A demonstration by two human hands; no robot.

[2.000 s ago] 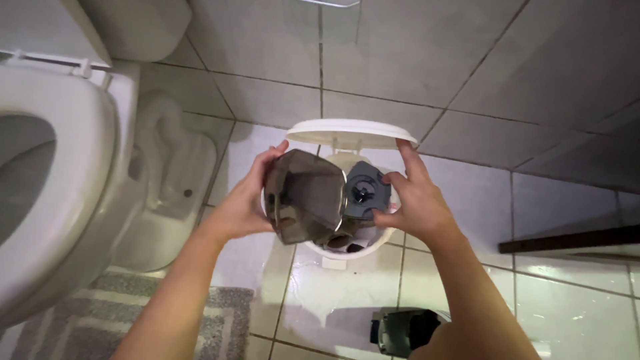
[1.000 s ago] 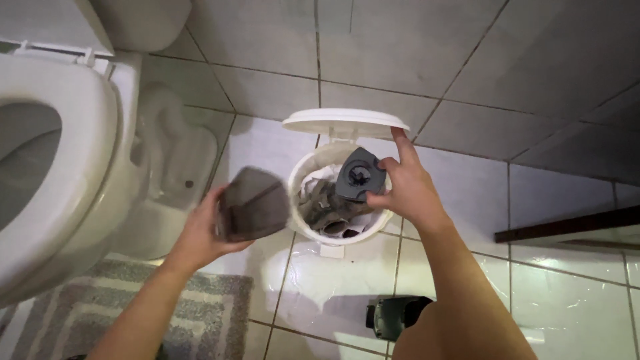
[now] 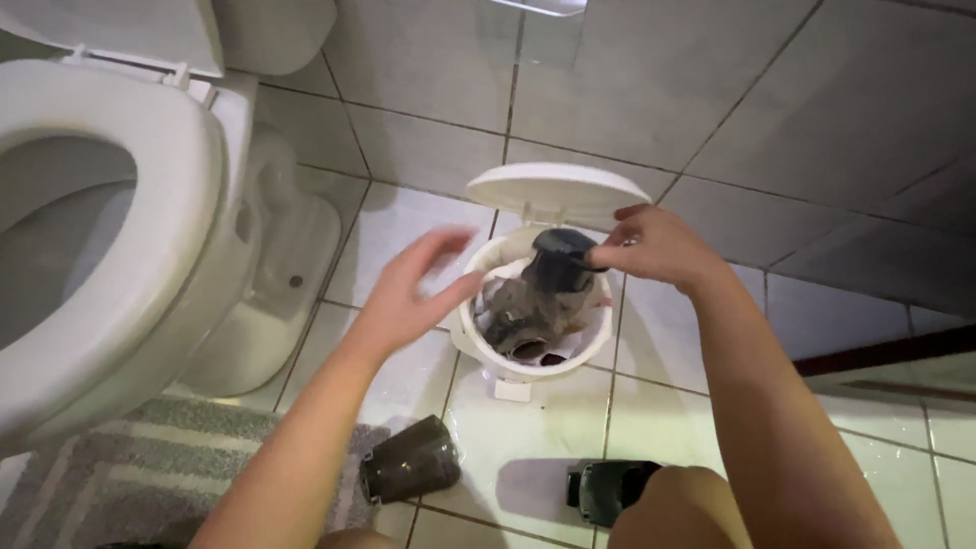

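My right hand (image 3: 648, 248) pinches the edge of a dark cup-shaped part (image 3: 563, 259), probably a vacuum filter, over the open white pedal bin (image 3: 467, 335). Its fingers are close to the raised white lid (image 3: 557, 185). Grey dusty waste (image 3: 526, 309) and cardboard-like tubes fill the bin beneath the part. My left hand (image 3: 427, 286), slightly blurred, is beside the bin's left rim with thumb and fingers apart, holding nothing. A smoky transparent container (image 3: 412, 461), probably a dust cup, lies on its side on the floor below my left hand.
A white toilet (image 3: 175, 145) stands at the left, with a grey striped mat (image 3: 206, 450) below it. A black and dark green device part (image 3: 614, 492) lies on the floor by my knee (image 3: 675, 511). Tiled wall (image 3: 610, 84) rises behind the bin.
My left hand has let go of the smoky container, now on the floor, and moved toward the bin. The grey round piece seen in my right hand is no longer visible as such; a dark cup-shaped part shows there.
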